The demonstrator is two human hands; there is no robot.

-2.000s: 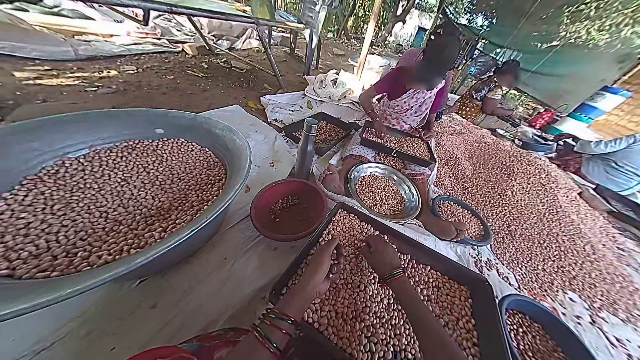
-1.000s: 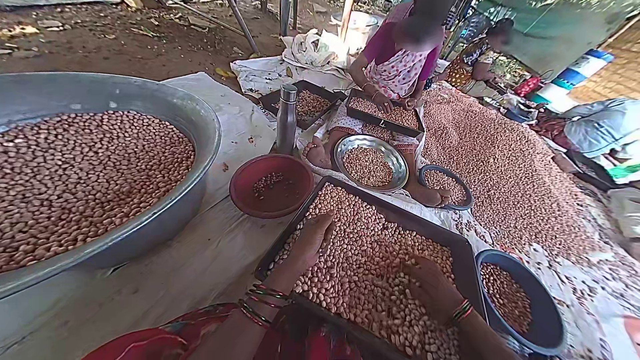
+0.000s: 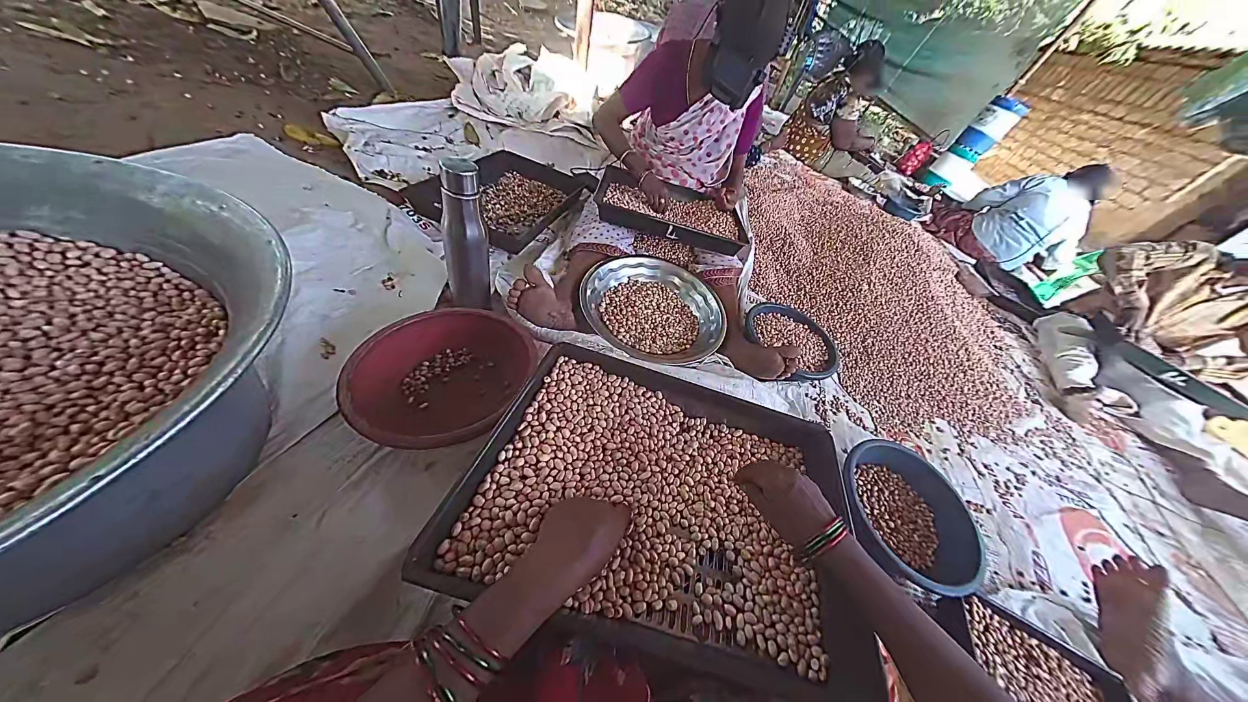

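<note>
A dark tray with a slotted bottom [image 3: 439, 531] lies in front of me, filled with brownish nuts or seeds [image 3: 604, 439]. My left hand [image 3: 585, 536] rests among them left of centre, its fingertips hidden, so its grip cannot be made out. Farther right, my right hand [image 3: 780, 492] is bent down onto the nuts near the tray's right side; its fingertips are hidden too. Some slots show bare between the hands, toward the near edge. A red bowl [image 3: 370, 390] with a few nuts stands beyond the tray's left corner, and a blue-grey tub [image 3: 960, 546] with nuts is beside its right edge.
A large metal basin [image 3: 263, 390] of nuts fills the left. A steel bottle [image 3: 466, 234] stands behind the red bowl. Across from me a person [image 3: 692, 117] works at another tray, behind a metal bowl [image 3: 717, 331]. A large nut heap [image 3: 858, 283] spreads right, with other people beyond.
Slots in the tray's bottom now show near its front edge, where nuts covered them before. My left hand has moved down from the tray's left part toward its middle.
</note>
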